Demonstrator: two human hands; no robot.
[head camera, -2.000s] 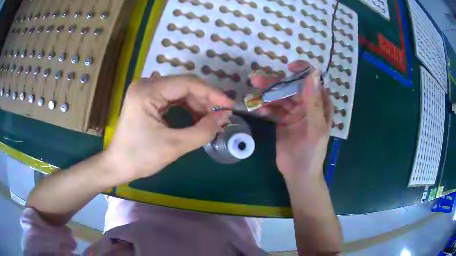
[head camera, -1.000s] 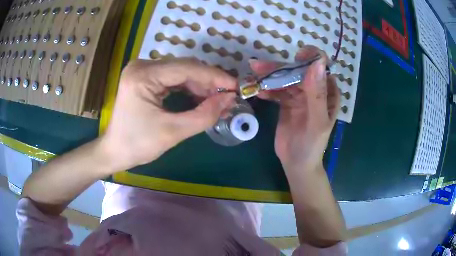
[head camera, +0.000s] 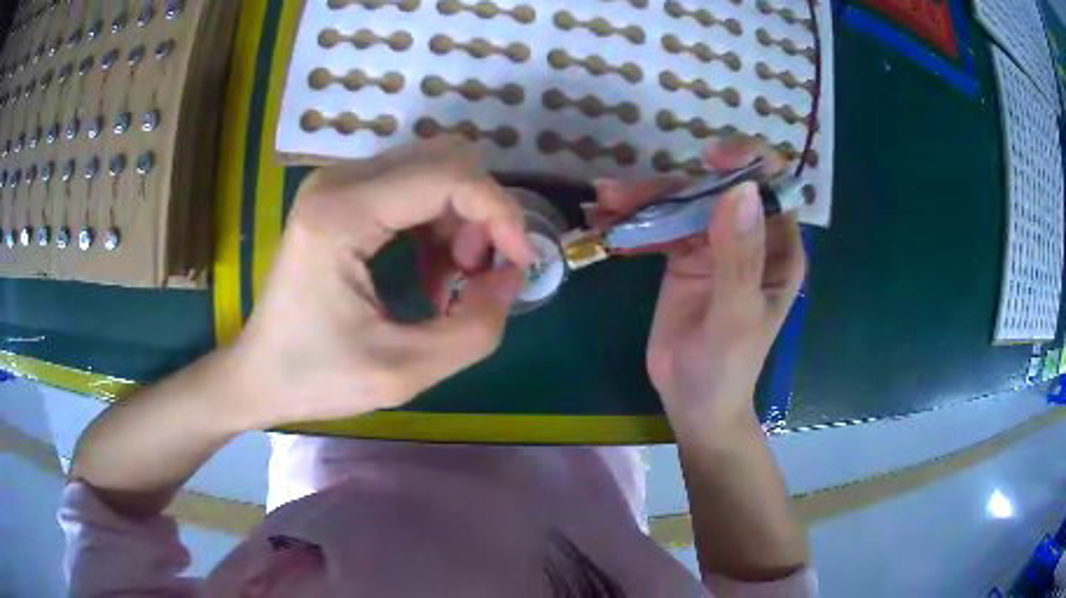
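Note:
My right hand (head camera: 727, 280) holds the silver-grey wired tool (head camera: 678, 218), its brass-gold tip pointing left beside the dispenser bottle. A thin dark red cable (head camera: 812, 88) runs up from the tool's rear across the white tray. My left hand (head camera: 386, 275) has its thumb and fingers together in front of the bottle. A small shiny component (head camera: 456, 289) shows between its fingers; its stem cannot be made out. The squat dispenser bottle (head camera: 540, 271) has a white cap, partly hidden by my left fingers. The white slotted tray (head camera: 409, 58) lies behind both hands.
A brown tray stack (head camera: 193, 152) with rows of silver heads stands at the left. More white trays (head camera: 1029, 210) lie at the far right. A red label (head camera: 923, 21) lies at the upper right. Yellow tape (head camera: 526, 429) edges the green mat (head camera: 608, 374) at the front.
My left fingers have moved over the bottle and curled, and the component now lies lower left, away from the tool tip. The tool is still in my right hand. The camera view has shifted.

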